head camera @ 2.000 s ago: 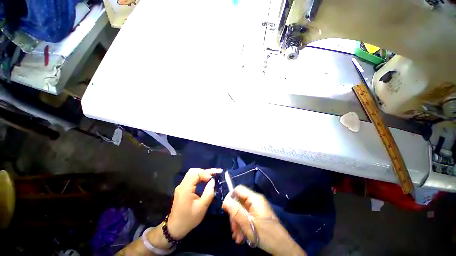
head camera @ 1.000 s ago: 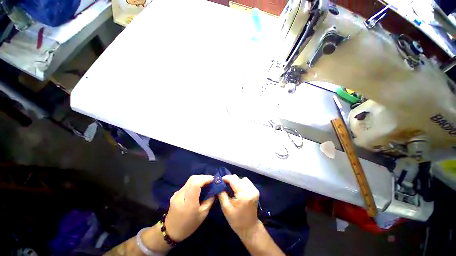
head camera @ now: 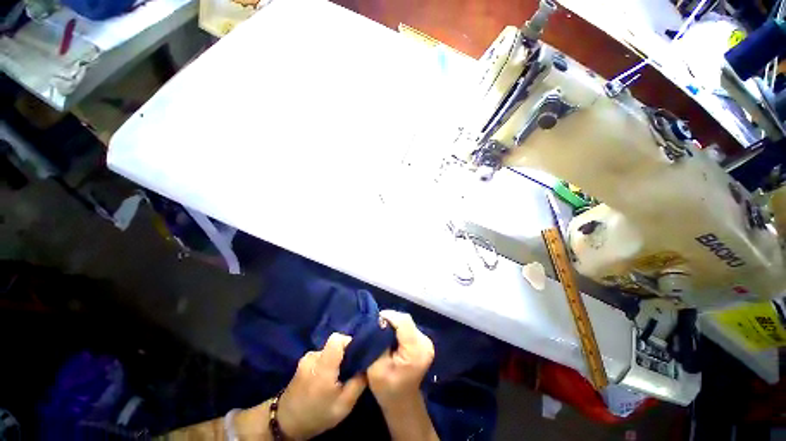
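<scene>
The dark navy garment [head camera: 289, 303] lies over my lap, below the front edge of the white table. My left hand [head camera: 321, 389] pinches a folded part of it between thumb and fingers. My right hand [head camera: 402, 357] grips the same part at its right side, close beside my left hand. A tiny pale spot shows by my right fingertips. The scissors [head camera: 474, 252] lie on the table, with their loop handles towards the front edge.
White table [head camera: 258, 129] with the cream sewing machine [head camera: 638, 172] at right. The wooden ruler [head camera: 576, 310], pale chalk [head camera: 533, 276] and a thin pointed tool [head camera: 553, 210] lie beside it. Another white table [head camera: 121, 52] stands at upper left.
The scissors have gone from my right hand to the table, and my right hand now holds the cloth. Since the last earlier frame, the held part has been folded over. The view has shifted.
</scene>
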